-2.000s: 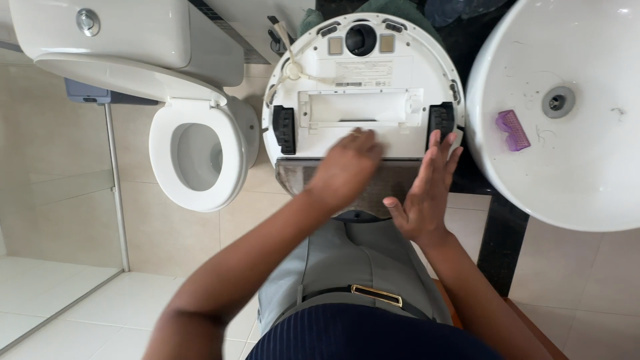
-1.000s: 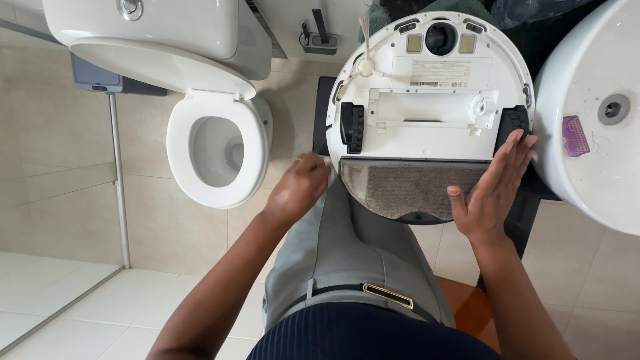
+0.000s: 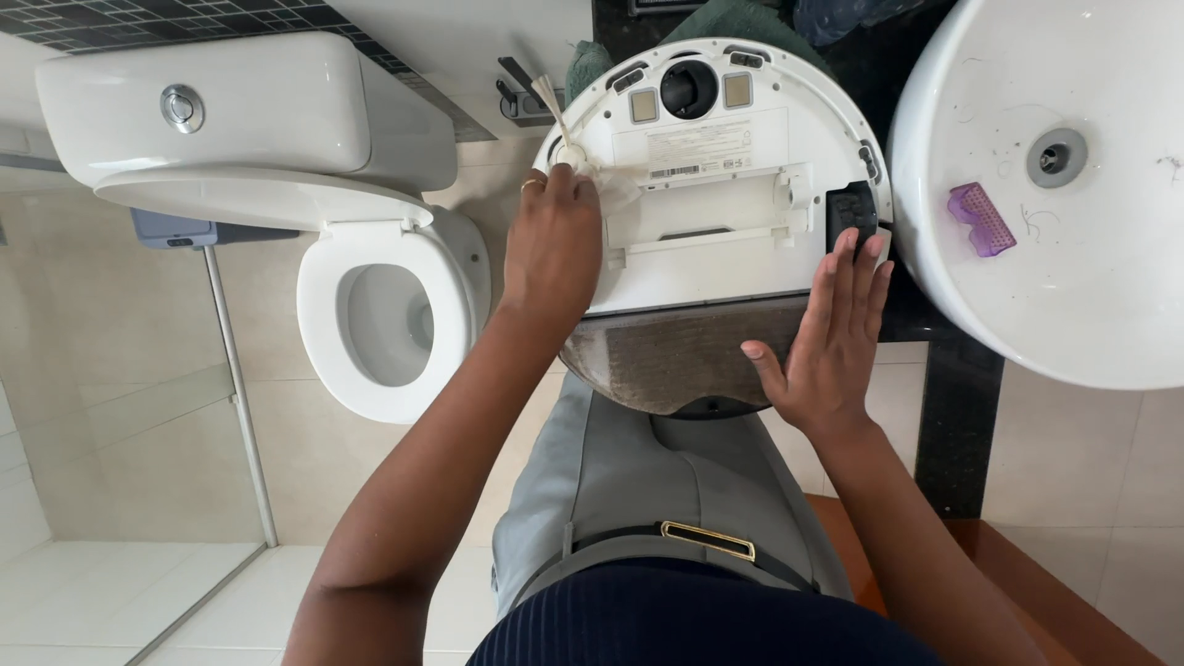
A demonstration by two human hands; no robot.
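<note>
An upside-down robot vacuum cleaner (image 3: 721,203) shows its white underside, with a dirty mop pad (image 3: 684,356) along the near edge. My left hand (image 3: 557,231) is at its left side, fingertips bent down at the hub of the white side brush (image 3: 553,106); something pale and translucent lies beside the fingers, and whether they grip anything is hidden. Flat along the right edge rests my right hand (image 3: 828,342), fingers spread and tips by the black right wheel (image 3: 851,213). The left wheel is hidden behind my left hand.
A round white washbasin (image 3: 1119,305) with a purple comb-like piece (image 3: 982,220) and loose hairs stands at right. A toilet (image 3: 319,370) is at left. Green cloth (image 3: 740,26) lies behind the robot on a black stone counter (image 3: 957,425). A toilet brush holder (image 3: 527,102) is nearby.
My left hand has moved from over the robot's middle, out past its left edge, then up to the side brush. My right hand stays on the right edge.
</note>
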